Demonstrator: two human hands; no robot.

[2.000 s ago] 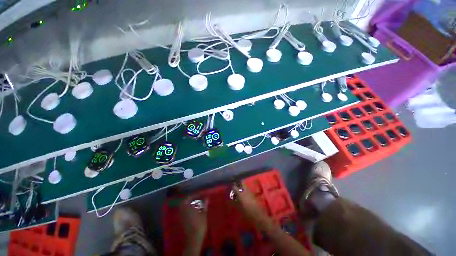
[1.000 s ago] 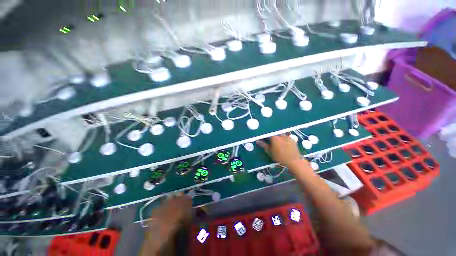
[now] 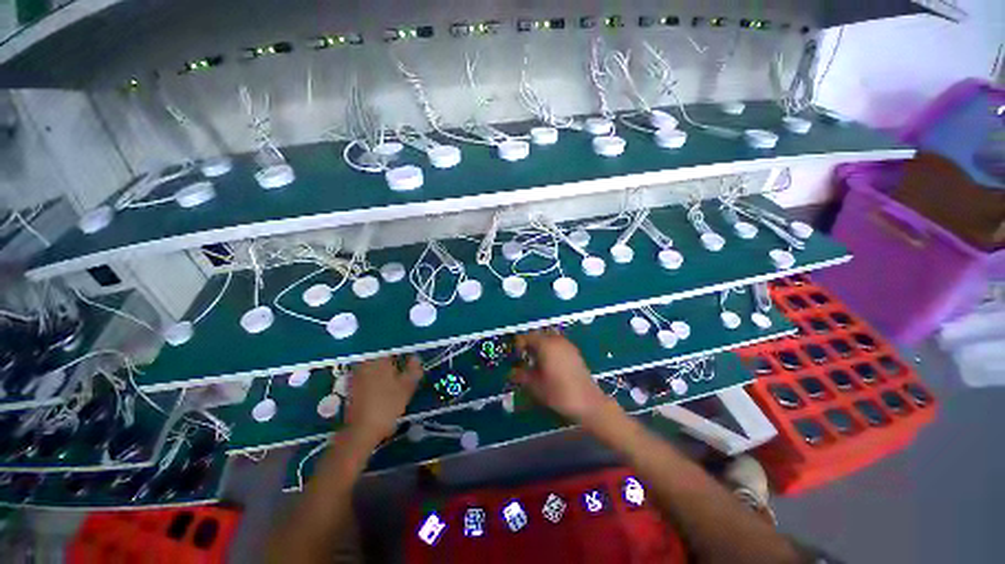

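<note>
Two smartwatches with green digits lie on the green-topped third shelf, one (image 3: 451,386) slightly lower left and one (image 3: 494,350) upper right. My left hand (image 3: 380,399) is over this shelf, left of the watches, with its fingertips at the shelf surface. My right hand (image 3: 554,372) is just right of them, its fingertips near the upper watch. Whether either hand grips a watch is too blurred to tell. The red turnover tray (image 3: 529,542) below holds a row of several smartwatches (image 3: 553,507) with lit white-blue screens.
White charging pucks (image 3: 423,314) with looped cables lie along the shelf tiers above. Stacked trays (image 3: 838,386) of dark watches and a purple bin (image 3: 915,259) stand at right. Dark watches (image 3: 99,446) fill the left rack. A side tray (image 3: 154,538) is at lower left.
The view has tilted up. My left hand has moved up from above the tray onto the third shelf. My right hand has moved left along that shelf, beside the lit watches. The tray's row of watches is now lit.
</note>
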